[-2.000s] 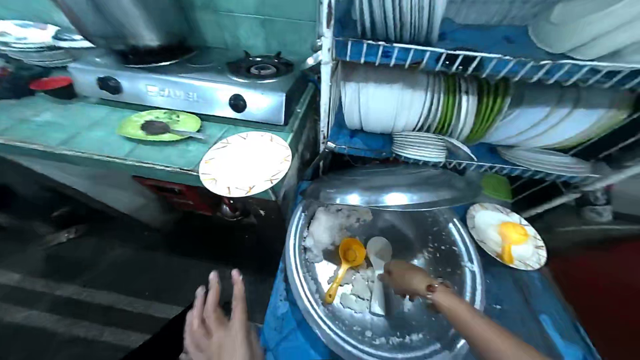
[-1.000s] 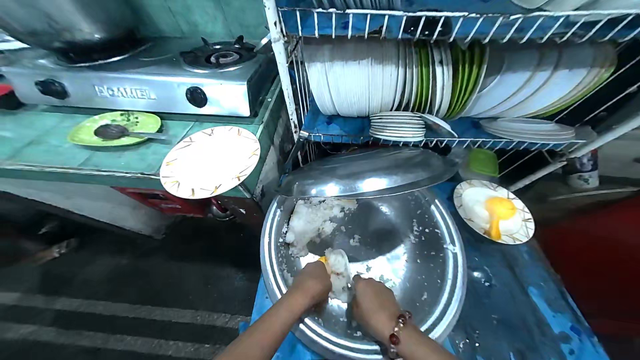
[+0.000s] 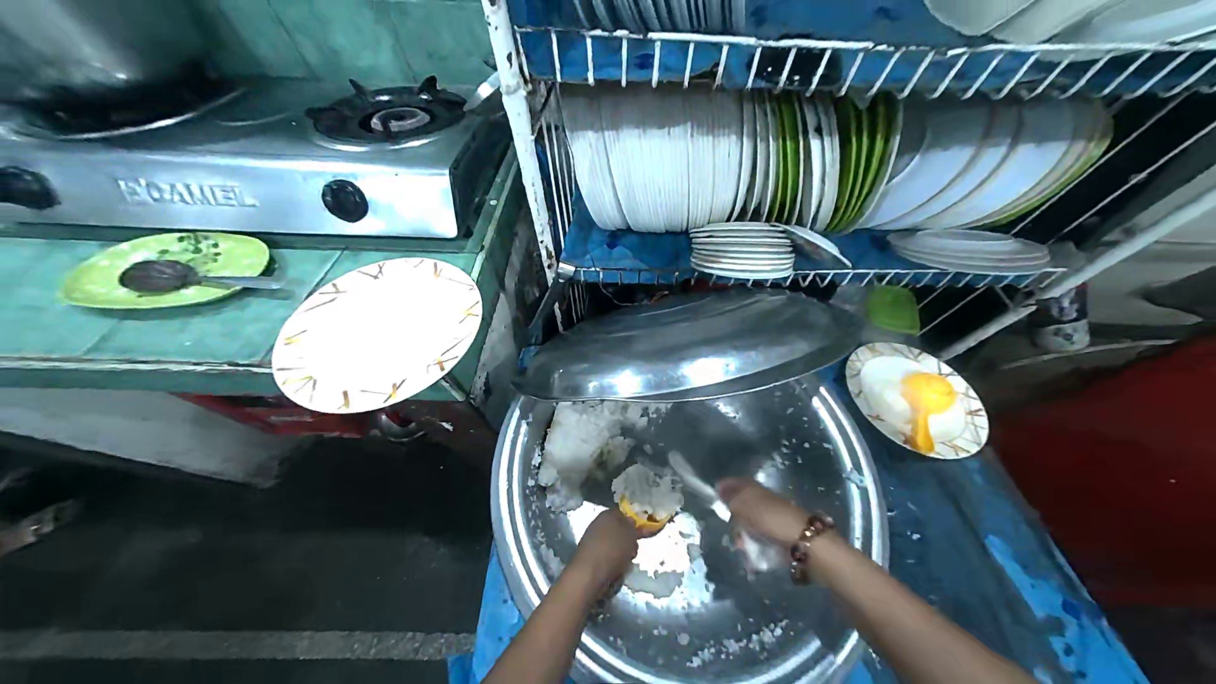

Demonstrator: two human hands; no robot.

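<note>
A large metal basin [image 3: 860, 475] holds white rice [image 3: 579, 442] heaped at its back left, with grains scattered over the bottom. My left hand [image 3: 608, 546] grips a yellow plastic scoop [image 3: 646, 519] filled with a mound of rice, over the basin's middle. Just right of it, my right hand [image 3: 765, 513] is shut on a white rice paddle [image 3: 698, 483], blurred, its head toward the scoop. A beaded bracelet circles the right wrist. A metal lid [image 3: 693, 347] leans across the basin's back rim. Most of the scoop's handle is hidden by the left hand.
Right of the basin, a patterned plate [image 3: 971, 423] bears a yellow-orange scoop [image 3: 926, 399]. An oval patterned plate [image 3: 375, 332] overhangs the tiled counter's edge, near a green dish [image 3: 95, 280] with a ladle and a gas stove [image 3: 285, 199]. A wire rack [image 3: 522, 142] of plates stands behind.
Two seconds ago my left hand was empty, left of the basin, and the yellow scoop lay inside. Now that hand holds it with rice on it. The paddle has shifted from the scoop toward the right.
</note>
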